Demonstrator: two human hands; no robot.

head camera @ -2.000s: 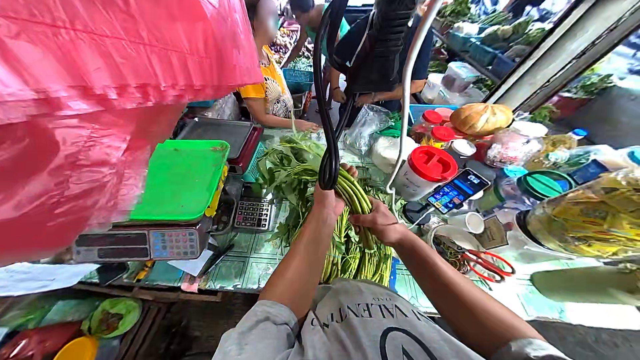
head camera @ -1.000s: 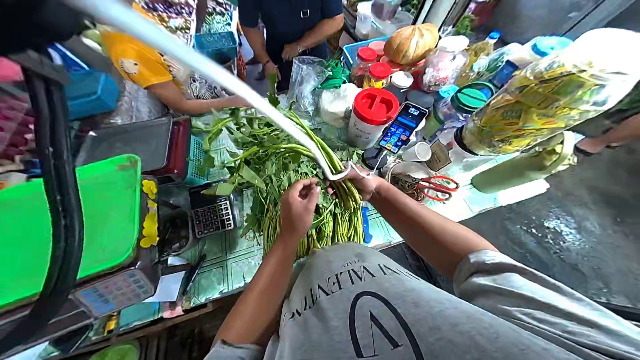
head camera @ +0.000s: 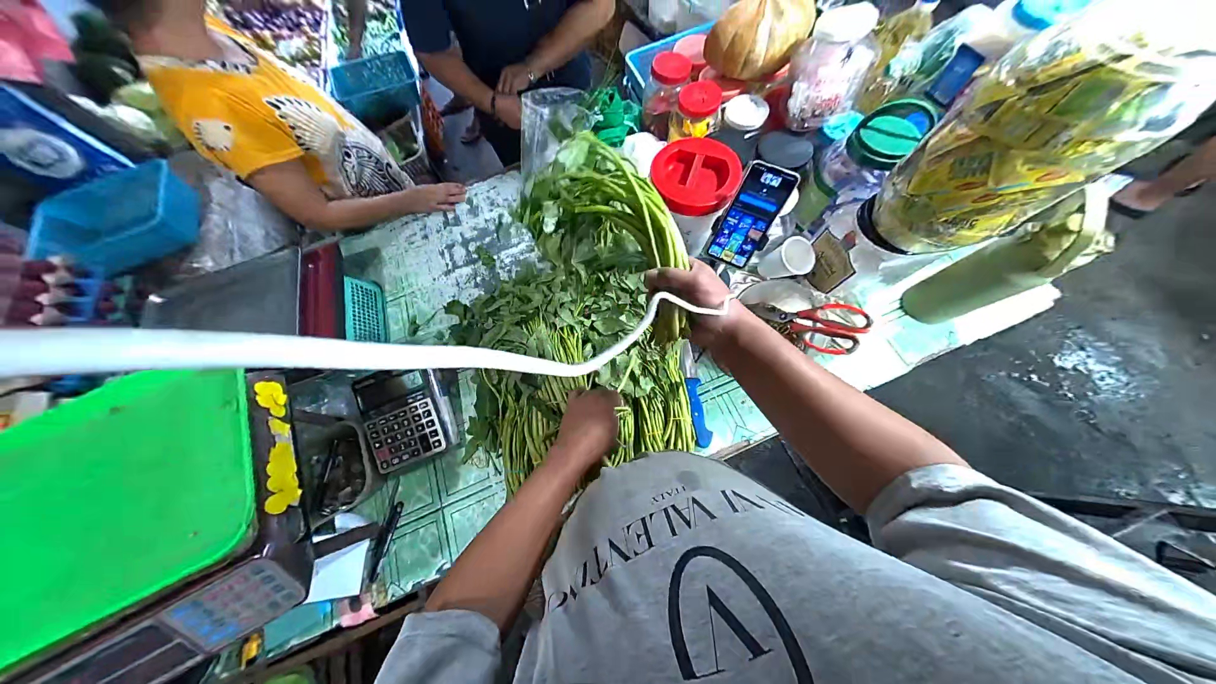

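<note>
My right hand (head camera: 692,293) is closed around a bundle of long green leafy stems (head camera: 638,195), whose tops bend over to the left. My left hand (head camera: 591,418), closed, rests low on a heap of leafy greens (head camera: 537,351) lying on the tiled table; whether it pinches a stem I cannot tell. A white cord (head camera: 456,357) crosses the view in front of the greens and passes over my right hand. Beside the heap, at its right, lies a knife with a blue handle (head camera: 698,412). Red-handled scissors (head camera: 828,329) lie right of my right hand.
Left stand a scale with a green tray (head camera: 123,503) and a calculator (head camera: 406,427). A phone (head camera: 753,214), a red-lidded container (head camera: 696,177), jars and a large plastic jar of packets (head camera: 1035,142) crowd the far right. Two people stand across the table, one resting a hand (head camera: 435,198) on it.
Two seconds ago both hands were together at the stems. Now my right hand holds the bundle alone, and my left hand is lower, against the heap. The view has turned noticeably.
</note>
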